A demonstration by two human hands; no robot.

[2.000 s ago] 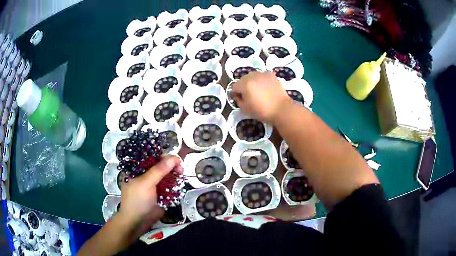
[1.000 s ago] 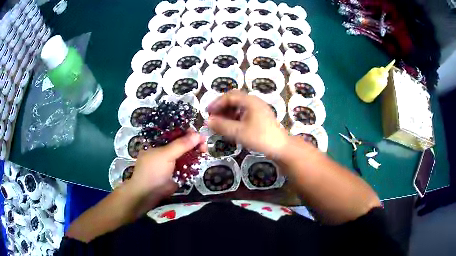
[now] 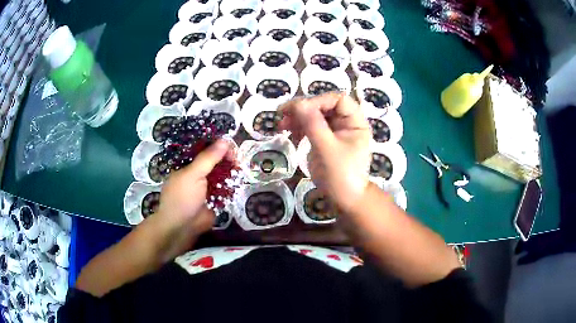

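My left hand (image 3: pixel 189 186) is closed around a bundle of microphone leads (image 3: pixel 205 148), dark bead heads towards the back, red wires in the middle and whitish ends towards me. My right hand (image 3: pixel 335 135) is over the rows, right of the bundle, its fingertips bent together. It is blurred, and I cannot tell whether a small lead is between the fingers. White camera housings (image 3: pixel 264 205) stand in tight rows in front of me, with dark ringed discs inside. One housing (image 3: pixel 268 161) between my hands shows a paler disc with a centre ring. My hands hide some housings.
At right are a yellow glue bottle (image 3: pixel 466 92), an open box (image 3: pixel 510 129), cutting pliers (image 3: pixel 440 173), white scraps (image 3: pixel 463 189), a phone (image 3: pixel 528 209) and spare wire bundles (image 3: pixel 499 38). At left are a green-and-clear bottle (image 3: pixel 79 79), a plastic bag (image 3: pixel 50 142) and a bin of loose housings (image 3: pixel 35 252).
The view has shifted. Since a second ago my right hand has moved right, away from the bundle, and turned with its fingers up. My left hand still holds the bundle.
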